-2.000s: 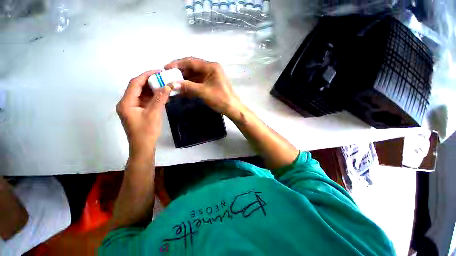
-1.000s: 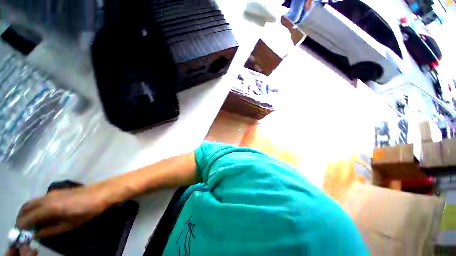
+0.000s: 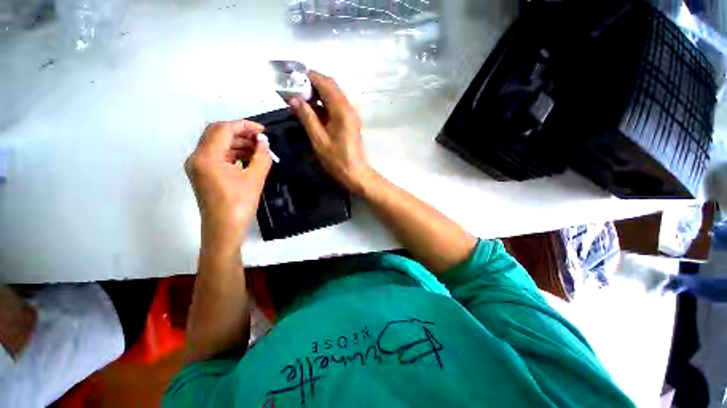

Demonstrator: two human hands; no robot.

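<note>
A black insert tray (image 3: 307, 195) lies on the white table in front of me, partly under my right forearm. My left hand (image 3: 227, 163) is at the tray's left edge and pinches a small white stemmed earbud (image 3: 269, 148) between thumb and fingertips, above the tray. My right hand (image 3: 331, 127) is at the tray's far right edge and holds a white charging case (image 3: 295, 83), which looks open with a shiny lid; its inside is too blurred to tell. The tray's hollows are hard to make out.
A large stack of black trays (image 3: 654, 103) stands on the right of the table (image 3: 111, 199). Clear plastic with bagged pieces (image 3: 359, 17) lies at the far side. A person in white (image 3: 76, 335) sits at the lower left. A carton (image 3: 542, 259) is below the table at right.
The view swung right, then back to the table. Since the oldest frame, the hands have parted; the case is now in the right hand alone and an earbud is in the left.
</note>
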